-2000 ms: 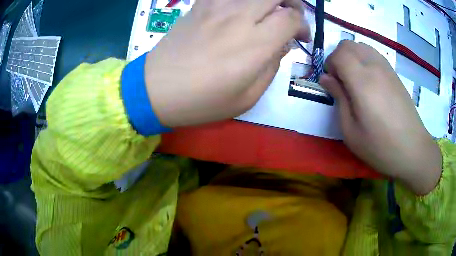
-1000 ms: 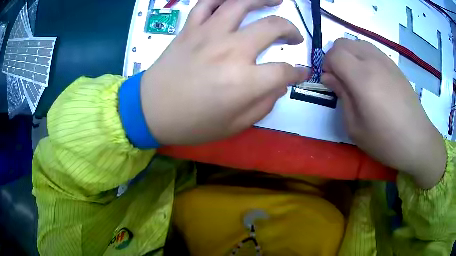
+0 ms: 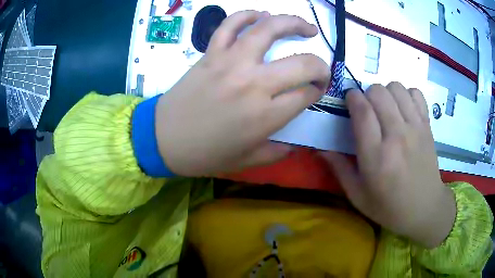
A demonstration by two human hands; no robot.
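The black sleeved cable (image 3: 340,32) runs down the white display back (image 3: 304,48) and fans into fine purple-white wires (image 3: 337,79) at a connector (image 3: 332,106) near the panel's lower edge. My left hand (image 3: 233,103) lies over the panel with fingers spread, one fingertip at the left of the wires and connector. My right hand (image 3: 393,157) has a fingertip at the connector's right end, its other fingers apart on the panel and its thumb low at the front edge. Fingers partly hide the connector. I see nothing held in either hand.
A green circuit board (image 3: 164,29) and black oval speaker (image 3: 208,28) sit at upper left. A red-black cable bundle (image 3: 412,40) crosses the right side. A thin black wire (image 3: 322,26) runs beside the cable. Red foam (image 3: 293,169) borders the front edge. Sticker sheets (image 3: 28,70) lie at far left.
My right hand has moved down from the wires, and its fingers have spread. My left fingers have come down to the connector. The speaker now shows, and the panel sits slightly further left.
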